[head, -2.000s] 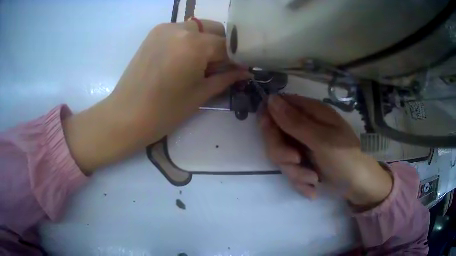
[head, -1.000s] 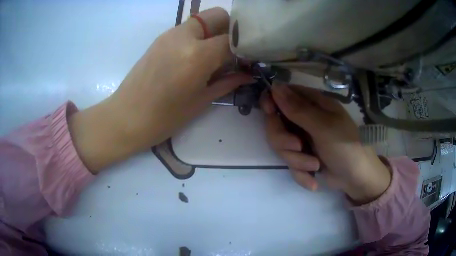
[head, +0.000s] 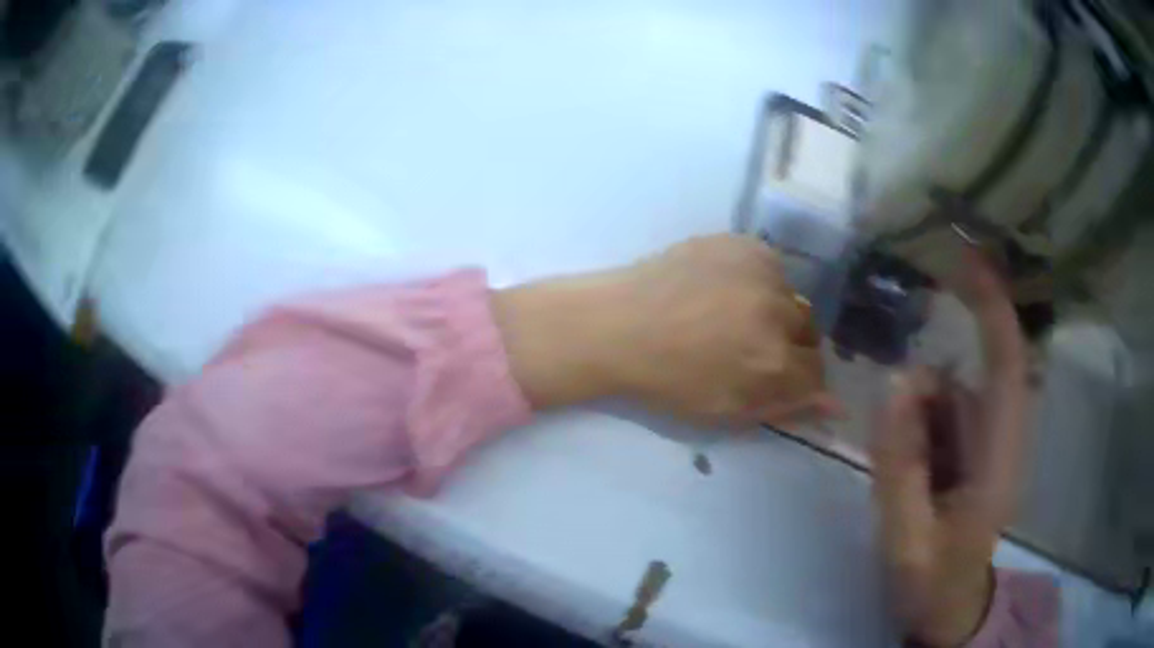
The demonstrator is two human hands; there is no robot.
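Observation:
The frame is blurred. The sewing machine's presser foot area point(head: 886, 310) shows as a dark shape at the right of centre, beside the cream machine head point(head: 962, 114). My left hand point(head: 709, 332) lies on the machine bed just left of the foot, with its fingers curled; whether it holds anything is hidden. My right hand point(head: 955, 468) is right of and below the foot, thumb and fingers apart and raised towards the machine head. A dark shape shows in its palm, too blurred to name.
The white table point(head: 506, 165) has brown chips near its front edge. A dark oblong slot or panel point(head: 139, 114) lies at the far upper left. Something dark blue point(head: 348, 589) shows below the table's front edge.
The view has swung left, so the machine now sits farther right. My left hand has come down from the needle area to the bed. My right hand has left the foot and its fingers have spread.

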